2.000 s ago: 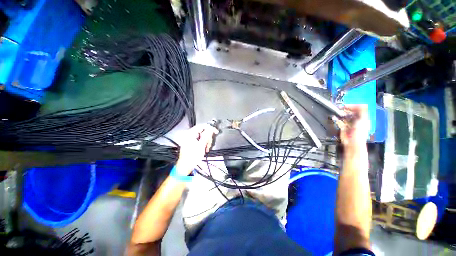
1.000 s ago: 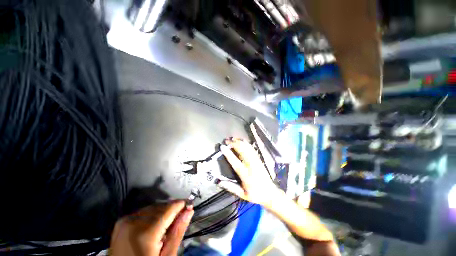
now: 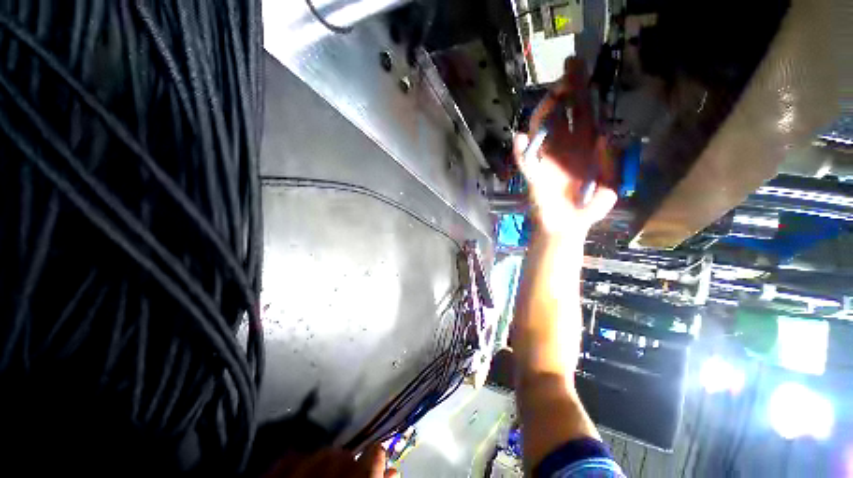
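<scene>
My right hand [image 3: 566,177] is raised at the machine, beside the thick brown-edged plate. Its fingers are blurred and partly in shade; whether it holds anything cannot be told. My left hand [image 3: 360,461] is low at the bottom edge, dark and mostly cut off; what its fingers hold is hidden. Thin black cables [image 3: 412,401] run along the right part of the grey metal table [image 3: 337,271] to narrow insert bars [image 3: 479,285] at its far right. A thin cable pair crosses the table's upper part.
A thick bundle of black cables [image 3: 131,233] fills the left side. The machine's metal base [image 3: 374,121] lies behind the table. The large brown-edged plate [image 3: 748,140] overhangs at upper right. Equipment and bright lights are beyond my right arm.
The view has swung. My right hand has left the pliers-like cutters on the table and risen to the machine. The cutters no longer show. My left hand is now nearly out of the picture.
</scene>
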